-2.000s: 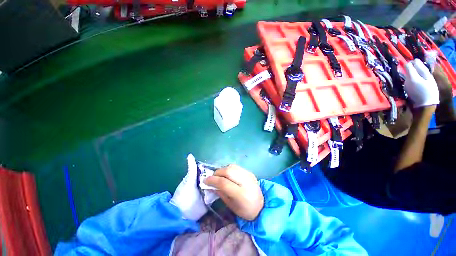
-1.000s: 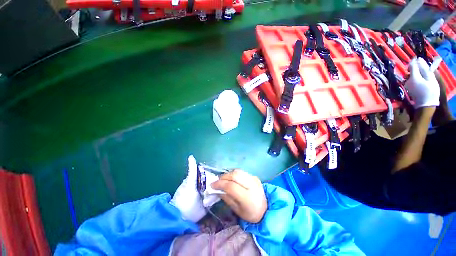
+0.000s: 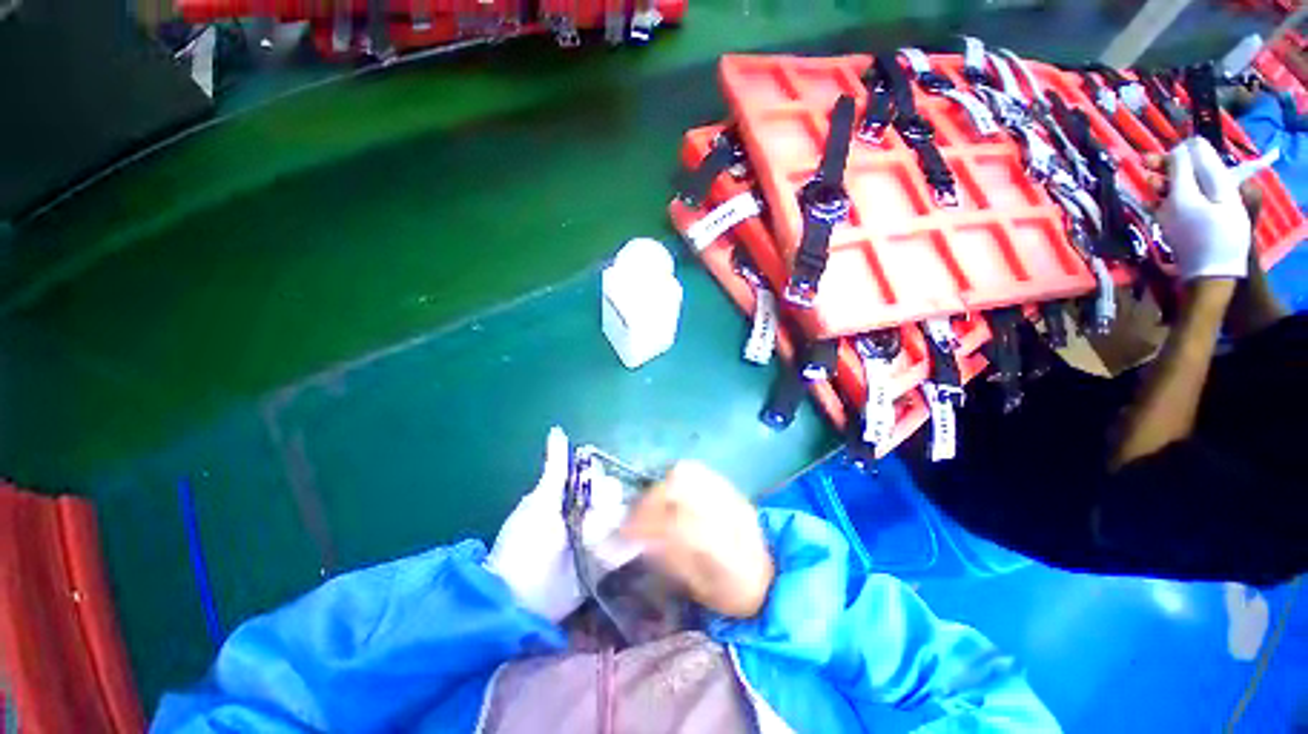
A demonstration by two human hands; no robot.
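My left hand [image 3: 538, 542], in a thin white glove, holds a wristwatch [image 3: 580, 495] on edge over my lap. The watch's narrow strap hangs down below the hand. My right hand [image 3: 706, 538] looks bare and is blurred, just right of the watch. A white wiping cloth [image 3: 607, 513] shows between the right fingers and the watch. The dial is too small and side-on to make out.
A white squat bottle [image 3: 641, 301] stands on the green bench [image 3: 430, 344]. Stacked red trays [image 3: 918, 258] with watches lie at right. A co-worker in black reaches over them with a gloved hand [image 3: 1205, 215]. More red trays lie at left and far side.
My right hand has become blurred and shifted slightly beside the watch. My left hand still holds the watch. The co-worker's gloved hand has moved slightly. The view has shifted slightly.
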